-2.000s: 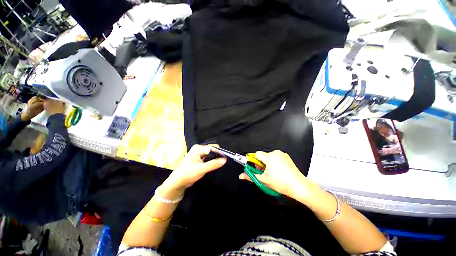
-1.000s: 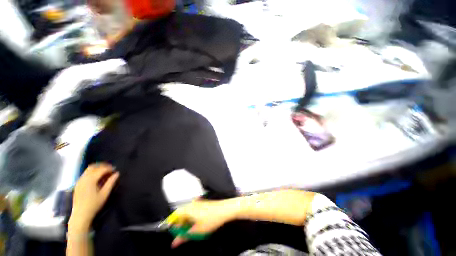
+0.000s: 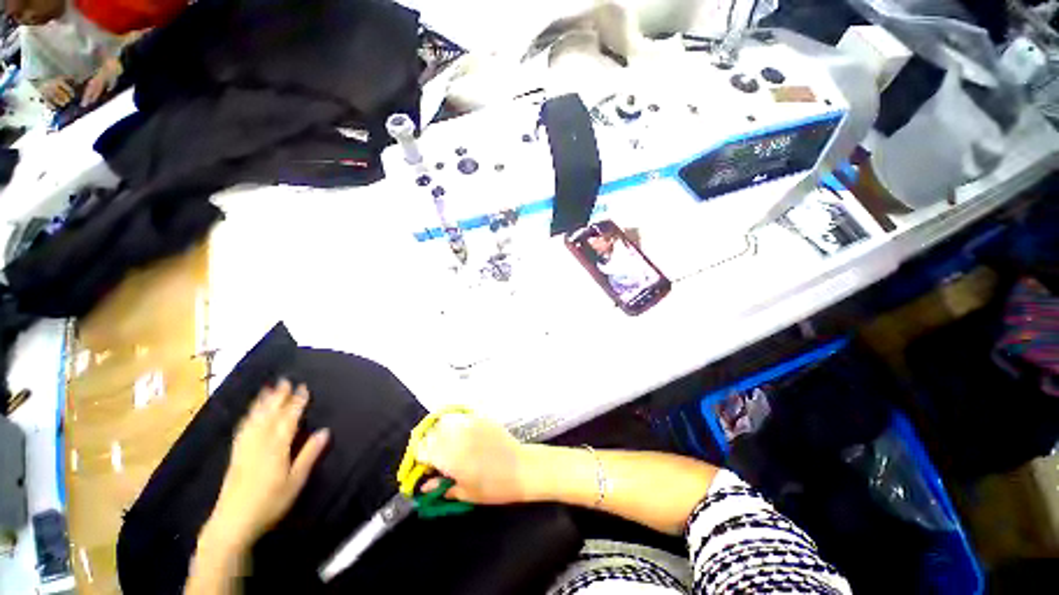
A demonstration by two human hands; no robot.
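The black garment piece [image 3: 348, 401] lies over the front edge of the white table and on my lap. My left hand [image 3: 269, 447] rests palm down on it, fingers spread and pointing away from me; no cloth is visibly pinched. My right hand [image 3: 470, 459] holds the fabric scissors [image 3: 393, 511] by the yellow and green handle loops. The silver blades point down and left over the black cloth and look closed.
The sewing machine [image 3: 650, 128] stands behind, with a black strip [image 3: 571, 157] over its arm. A lit smartphone [image 3: 619, 267] lies before it. Garment pile [image 3: 279, 93] at back left, brown panel [image 3: 139, 395] at left, blue crate [image 3: 842, 465] below right. Another person's hands [image 3: 87, 91] show top left.
The view has swung right. The large garment spread before me now lies heaped at the far left, and a smaller black part is under my left hand. My left hand left the scissor tips and opened.
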